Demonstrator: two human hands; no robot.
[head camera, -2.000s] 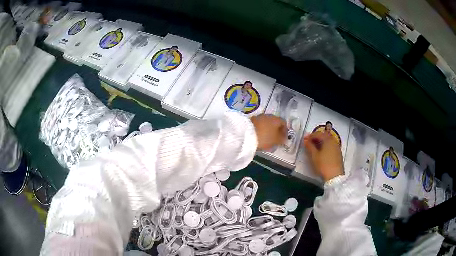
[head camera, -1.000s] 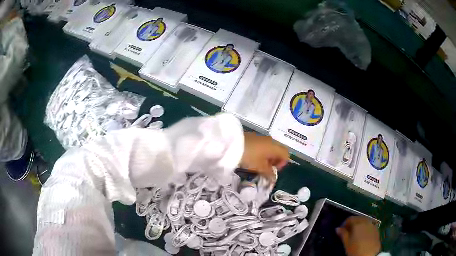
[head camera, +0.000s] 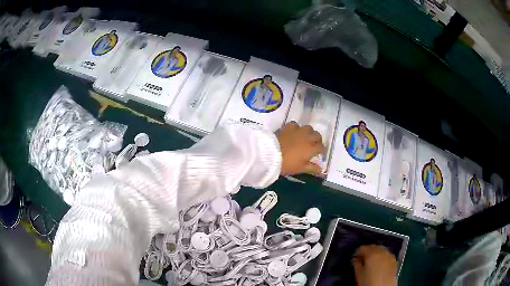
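My left hand is over an open retail box in the row, its fingers on a white charging cable at the box's near end. My right hand is inside the parts tray, a shallow white-rimmed box with dark contents; its fingertips are bent down and I cannot tell whether they hold anything. A large heap of coiled white charging cables lies below my left forearm.
A printed box lid lies right of my left hand, in a row alternating with open boxes. A clear bag of cables lies at left. A crumpled empty polybag lies on the far side. A dark bar crosses at right.
My left hand has moved from the cable heap up to the open box, with a white cable. My right hand, over the boxes two seconds ago, stays in the parts tray.
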